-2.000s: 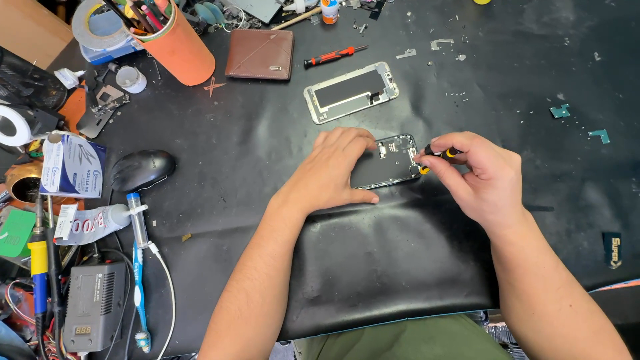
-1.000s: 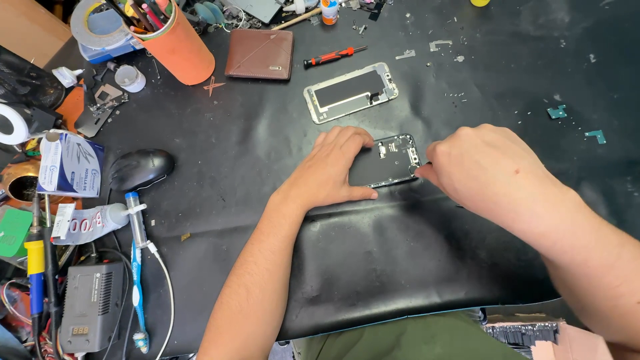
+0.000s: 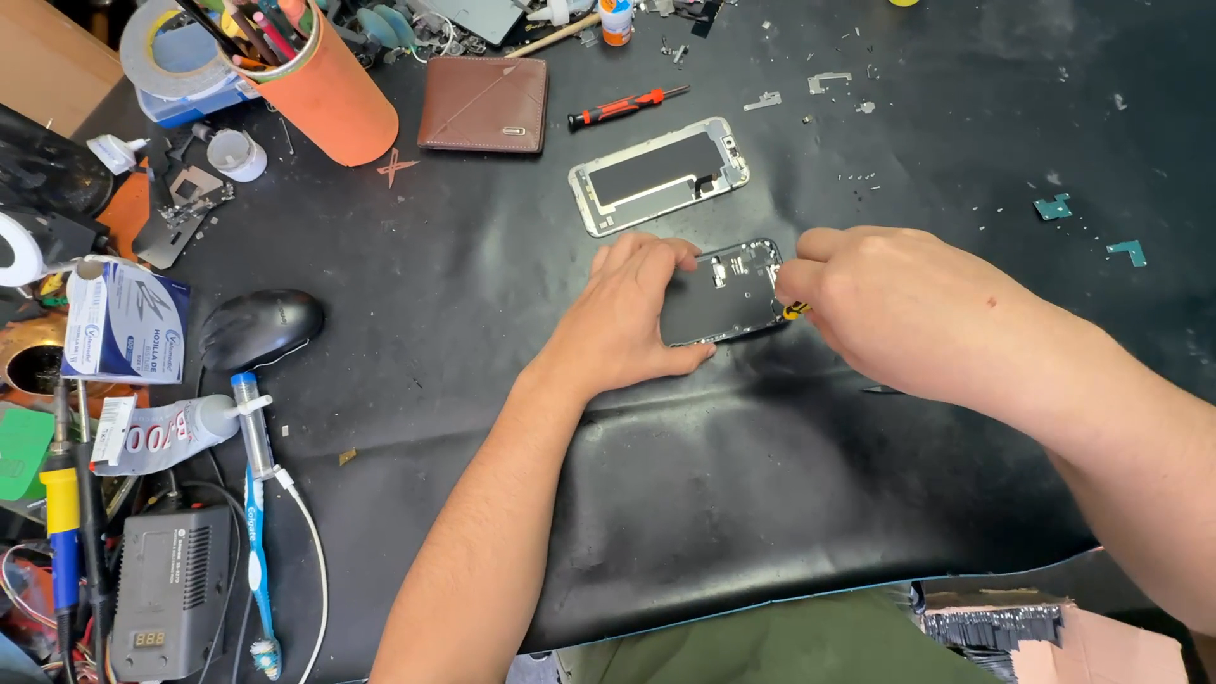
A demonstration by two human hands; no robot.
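Observation:
A phone housing with its inside facing up lies on the black mat. My left hand grips its left end, fingertips at the far edge and thumb at the near edge. At the right end, my right hand is closed around a small tool with a yellow and black handle; the tool's tip and most of its handle are hidden by the fingers. Just beyond the housing lies a phone screen assembly, back side up. A red and black screwdriver rests beyond that.
A brown wallet and an orange pencil cup stand at the back. To the left are a black mouse, a toothbrush, a soldering iron and a grey station. Small metal brackets and teal pieces lie at right.
My right hand has turned over the tool, its back now facing up, and the forearm has swung outward to the right. My left hand has stayed on the phone housing.

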